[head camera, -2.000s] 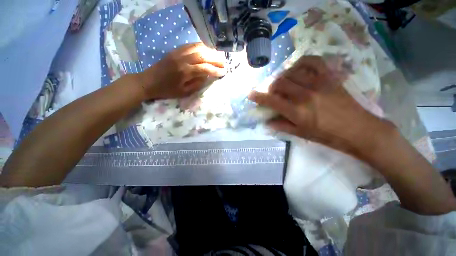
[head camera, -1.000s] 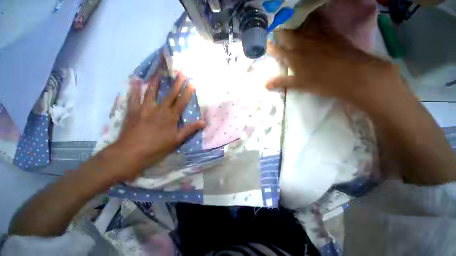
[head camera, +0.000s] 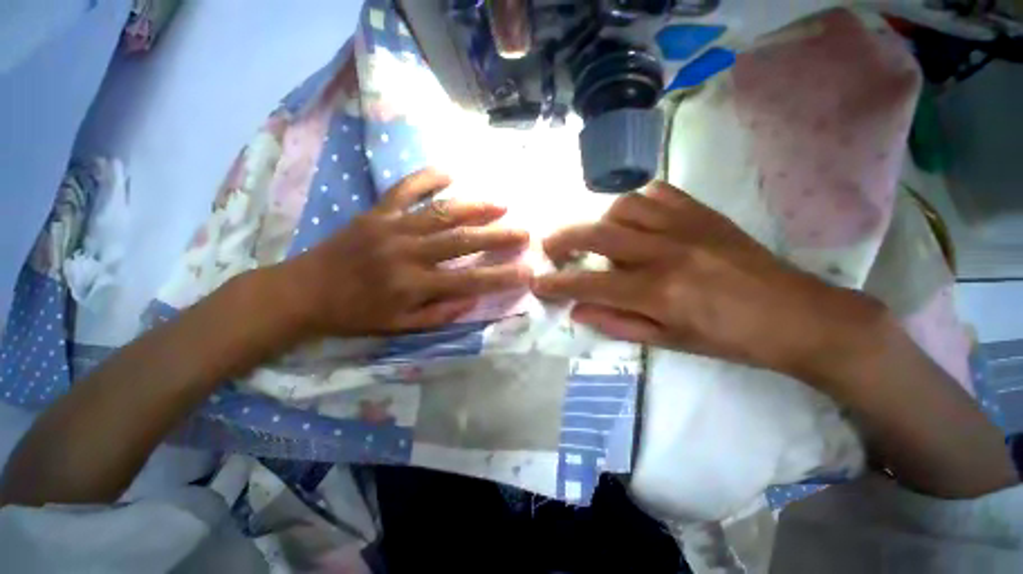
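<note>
Patchwork-print fabric (head camera: 482, 409) lies flat under the sewing machine head (head camera: 527, 67) and hangs over the table's front edge. My left hand (head camera: 415, 264) lies palm down on it, fingers spread a little and pointing right. My right hand (head camera: 662, 275) rests on it from the right, fingers bent, its fingertips close to my left ones in front of the needle area. The lamp glare washes out the presser foot and needle. White lining cloth (head camera: 729, 415) lies bunched beside the print at the right, under my right forearm.
A grey ribbed knob (head camera: 620, 146) and blue plastic tabs (head camera: 698, 67) hang on the machine head. A blue dotted piece (head camera: 39, 336) and a white scrap (head camera: 101, 264) lie at the left. A green object (head camera: 927, 135) is at the right. More print hangs over my lap.
The fabric has been turned and spread forward over the ruler edge. My left hand has moved right and my right hand down and inward, so they now meet before the needle area.
</note>
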